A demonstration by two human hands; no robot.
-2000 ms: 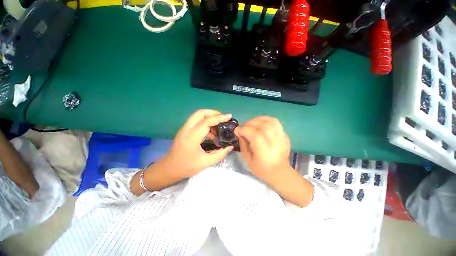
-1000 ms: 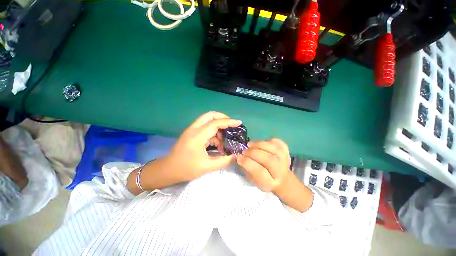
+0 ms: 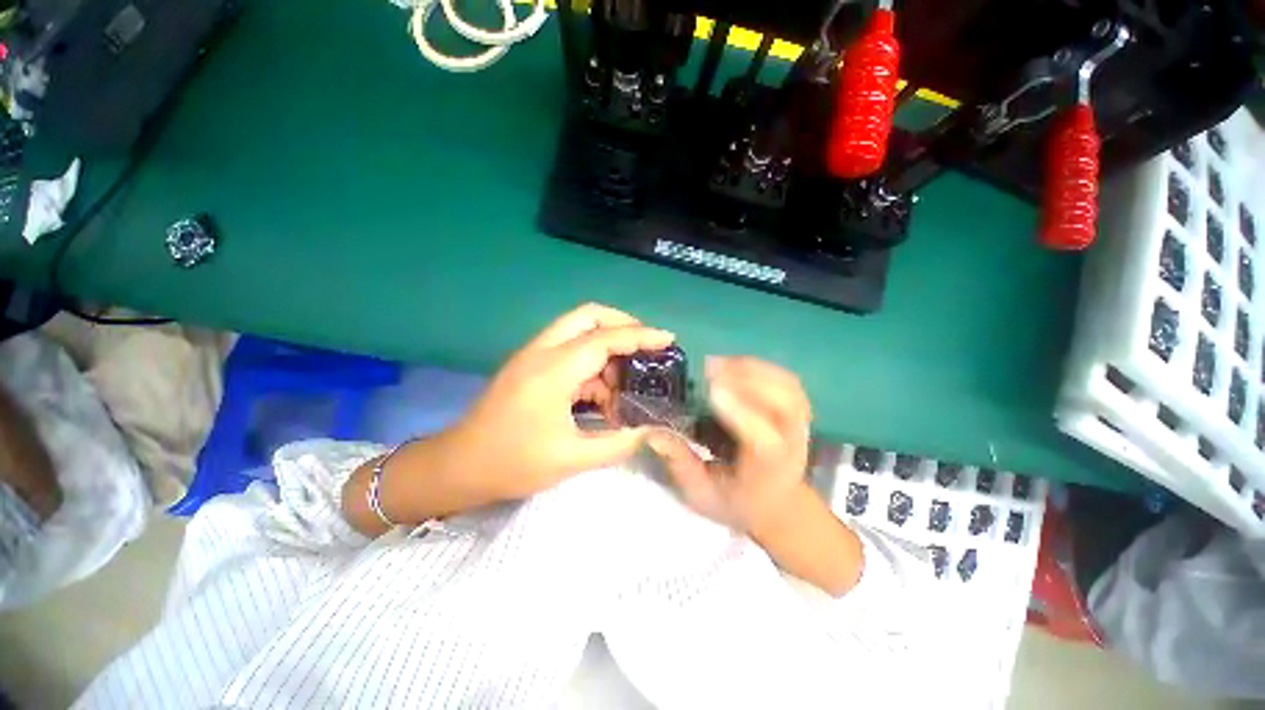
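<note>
My left hand [image 3: 555, 405] holds a black squarish housing unit [image 3: 655, 375] between thumb and fingers, above my lap at the bench's front edge. A clear, shiny film [image 3: 660, 420] shows at the unit's lower side. My right hand [image 3: 749, 433] is just right of the unit, blurred, with its fingers bent. A dark piece shows between its thumb and fingers; what it is and whether the hand grips it is unclear.
The black pressing jig [image 3: 715, 264] with red handles [image 3: 866, 97] stands beyond my hands. Stacked white trays [image 3: 1096, 375] stand at right. A lower parts tray [image 3: 957, 610] is beside my lap. A small silvery part [image 3: 190, 240] lies at left. Another person's arm [image 3: 31, 451] shows far left.
The unit has been turned, and clear film now shows at its lower side. My right hand has moved from touching the unit to slightly right of it.
</note>
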